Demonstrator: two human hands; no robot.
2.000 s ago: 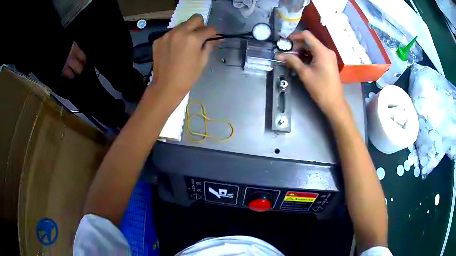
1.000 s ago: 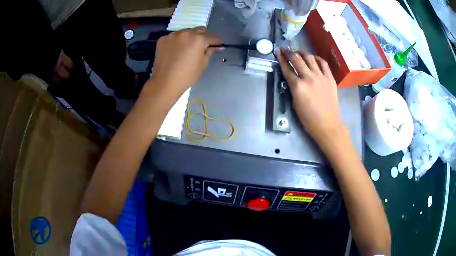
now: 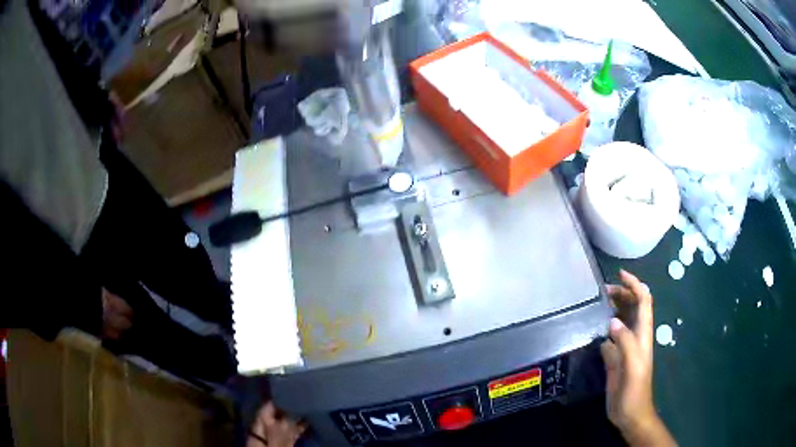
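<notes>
The stemmed workpiece lies across the baseplate, its white round head (image 3: 401,182) on the clear fixture block (image 3: 375,206) below the press tip (image 3: 387,144). Its thin black stem runs left to a black oval handle (image 3: 235,229) over the ribbed strip (image 3: 263,288). The slotted clamp bar (image 3: 426,253) is in front of the block. My right hand (image 3: 630,349) is at the plate's right front corner, fingers apart, holding nothing visible. My left hand (image 3: 276,428) is low at the machine's front left, mostly cut off and dim.
An orange box (image 3: 500,113) with white contents stands at the back right. Beside it are a white tub (image 3: 628,199), a green-nozzled bottle (image 3: 600,100) and a plastic bag (image 3: 707,131). Yellow bands (image 3: 336,333) lie front left. A person in dark clothes (image 3: 144,253) stands left.
Both hands have left the workpiece and moved down to the machine's front sides. The workpiece now rests with its head on the block. The view has turned and shifted.
</notes>
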